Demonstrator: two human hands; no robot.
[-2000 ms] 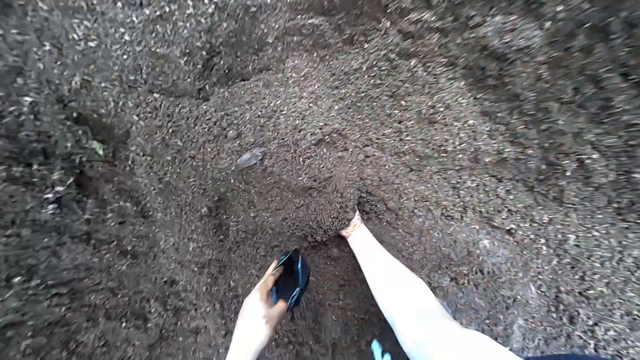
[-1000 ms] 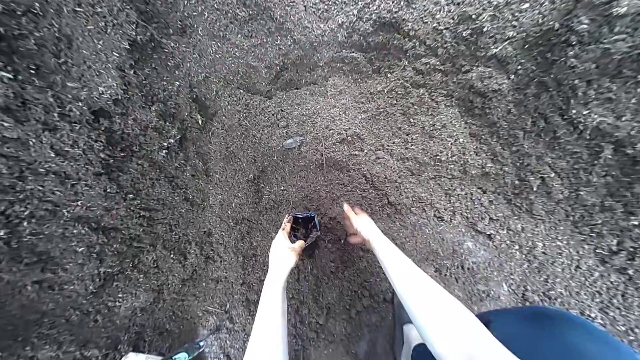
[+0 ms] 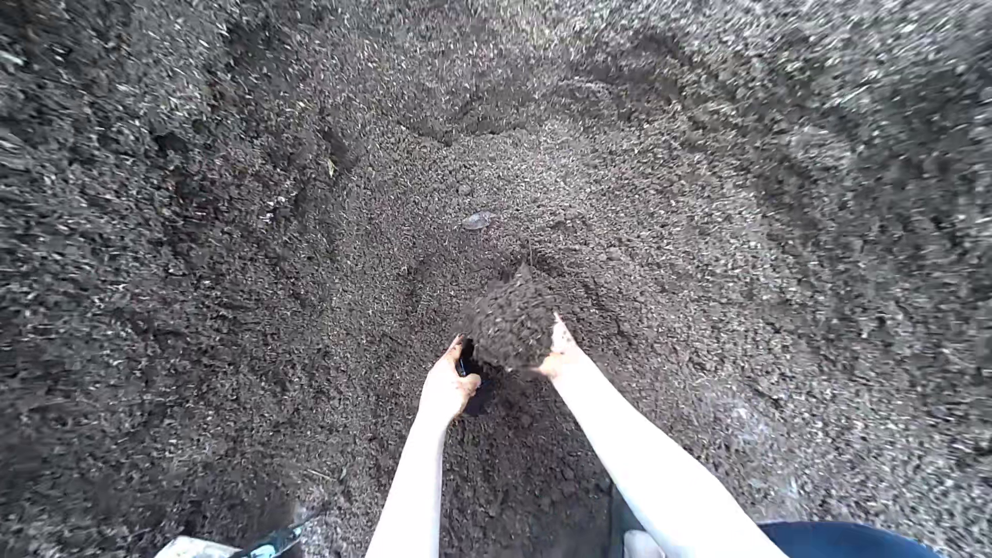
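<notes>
My left hand (image 3: 452,380) grips a black plastic pot or bag (image 3: 479,397) by its side, thumb toward its mouth. Just up and right of that container, my right hand (image 3: 559,353) holds a heap of dark, crumbly soil (image 3: 513,322), which partly covers the container's opening. The heap hides most of the right fingers. Loose soil mixed with light husk-like bits (image 3: 659,310) surrounds both hands.
A small translucent scrap (image 3: 477,221) lies on the soil beyond my hands. At the lower left are a pale object (image 3: 194,548) and a dark and light-blue item (image 3: 271,545). Something blue (image 3: 845,540) shows at the bottom right edge.
My right hand, seen with no heap of soil one second ago, now holds one beside the black container. The left hand keeps its grip on the container.
</notes>
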